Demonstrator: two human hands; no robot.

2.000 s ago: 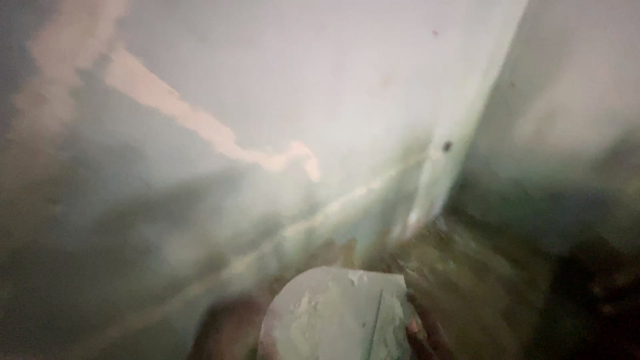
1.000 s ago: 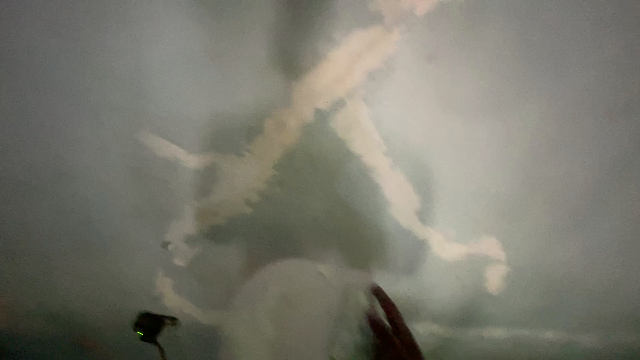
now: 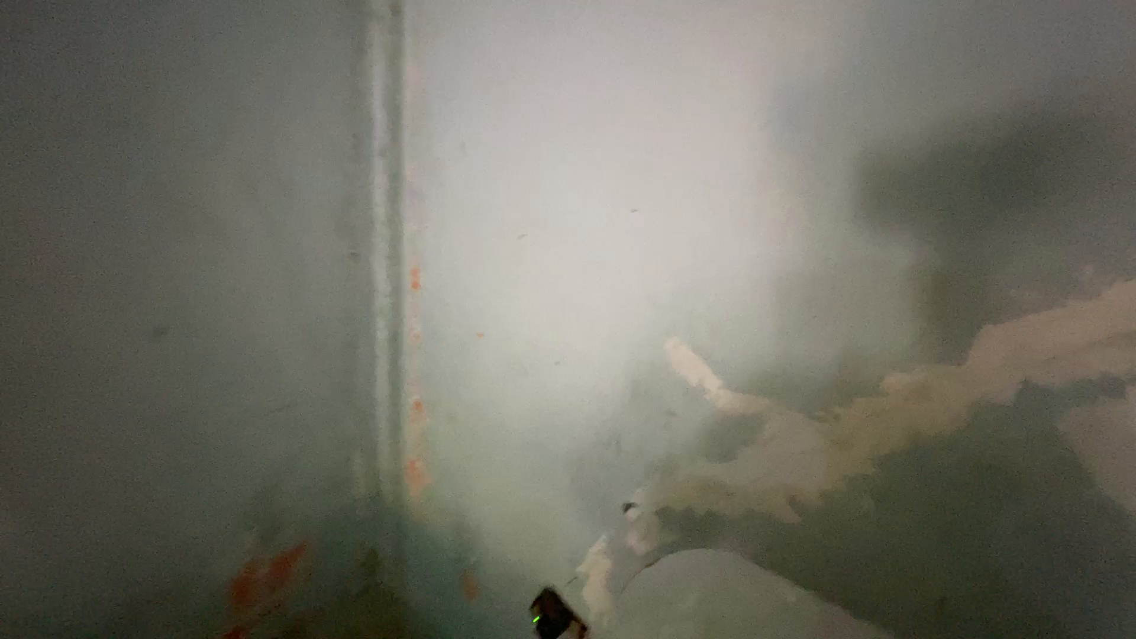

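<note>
Neither of my hands can be made out. At the bottom edge, right of centre, the rounded top of a pale flat board or plate (image 3: 719, 595) shows in front of the wall; what holds it is hidden below the frame. A small dark object with a green light (image 3: 555, 612) stands just left of it, blurred, its kind unclear. Behind them is a pale green-grey painted wall (image 3: 568, 248) with irregular beige strips of filler or bare plaster (image 3: 1038, 342). One short beige strip (image 3: 692, 364) slants down towards a wider patch.
A vertical wall corner or raised seam (image 3: 386, 248) runs down left of centre, with orange spots beside it. A reddish-orange patch (image 3: 266, 577) marks the lower left wall. A small dark hole or chip (image 3: 629, 508) sits above the dark object. Soft shadows fall at right.
The view has swung left, bringing the vertical seam into sight. The fingers seen beside the pale board one second ago are out of view, and less of the board shows.
</note>
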